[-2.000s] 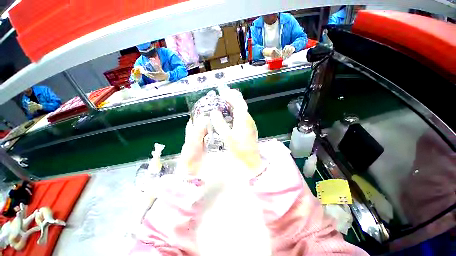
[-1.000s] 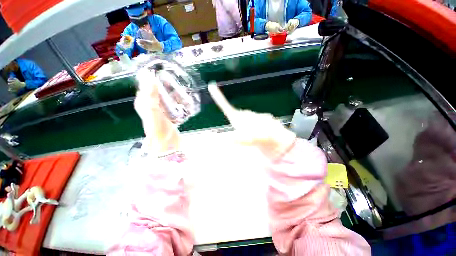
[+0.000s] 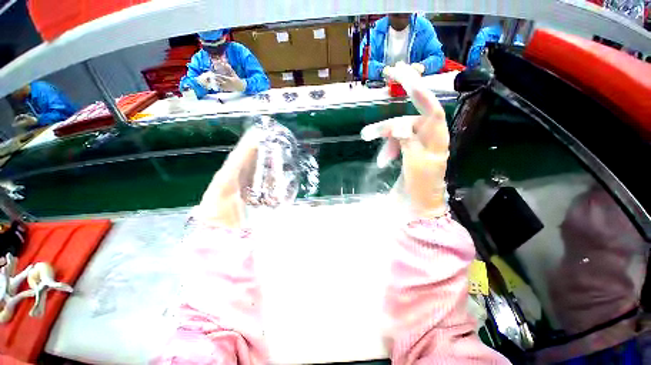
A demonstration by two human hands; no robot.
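My left hand holds a clear plastic shell, glossy and see-through, upright over the near edge of the green belt. Crinkly clear film or shine shows at the shell's right side. My right hand is raised to the right of it, apart from the shell, fingers spread, with pale covers on some fingertips. I see nothing held in it. The white work mat below is washed out by glare.
A red tray with white figure parts lies at left. The green belt crosses ahead, with blue-clad workers beyond. At right are a black box-shaped device, a yellow card and metal tools. A pale shelf runs overhead.
Two seconds ago both hands were together on the shell; now they are apart. Over the last second my left hand moved right and down with the shell; my right hand rose and opened.
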